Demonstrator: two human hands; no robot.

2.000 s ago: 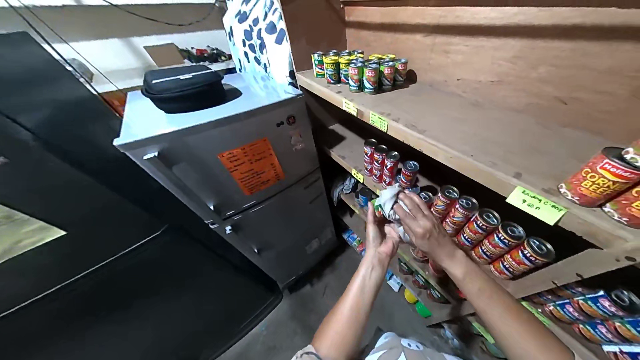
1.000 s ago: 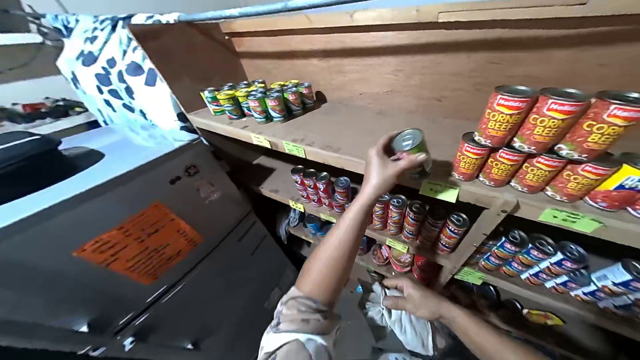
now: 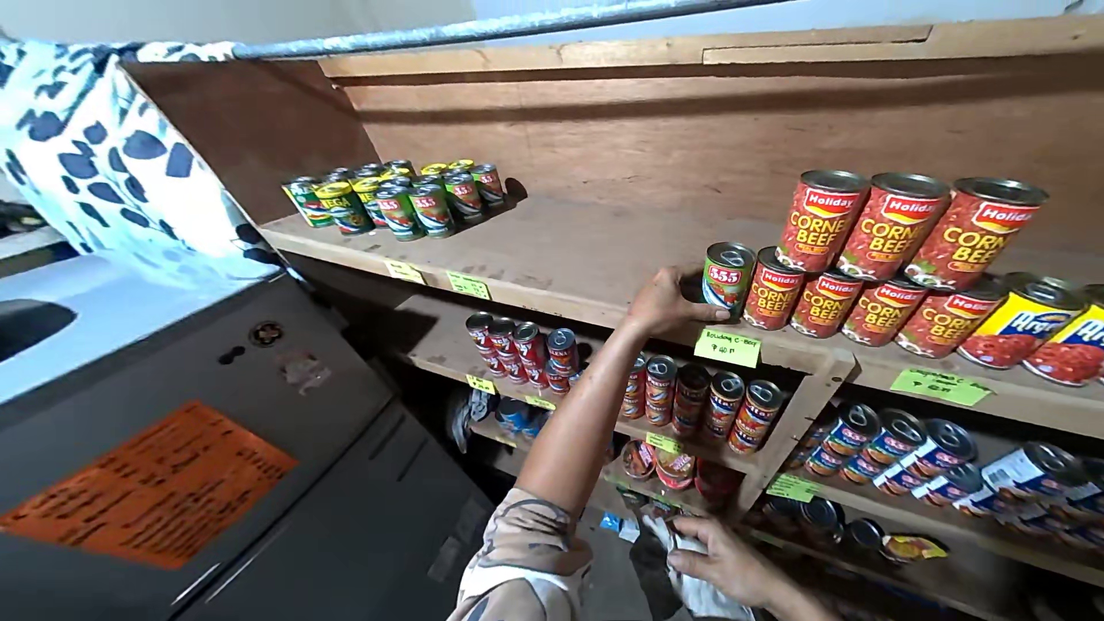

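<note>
My left hand (image 3: 671, 304) is around the left side of a green 555 can (image 3: 726, 278), which stands upright on the top wooden shelf, beside the lower row of Holiday corned beef cans (image 3: 773, 291). Three more Holiday cans (image 3: 897, 226) are stacked on that row. Low in the view, my right hand (image 3: 718, 559) holds a white cloth (image 3: 697, 580), with its fingers bent over the top of it.
Green and yellow cans (image 3: 414, 203) stand in a group at the shelf's left. Lower shelves hold rows of cans (image 3: 690, 398). A gray refrigerator (image 3: 345, 483) with an orange paper (image 3: 155, 487) is at left, next to a patterned curtain (image 3: 129, 155).
Two seconds ago both hands were together at the cloth. The left hand has since raised a can, and that can is now down on the top shelf. The view has swung toward the shelf.
</note>
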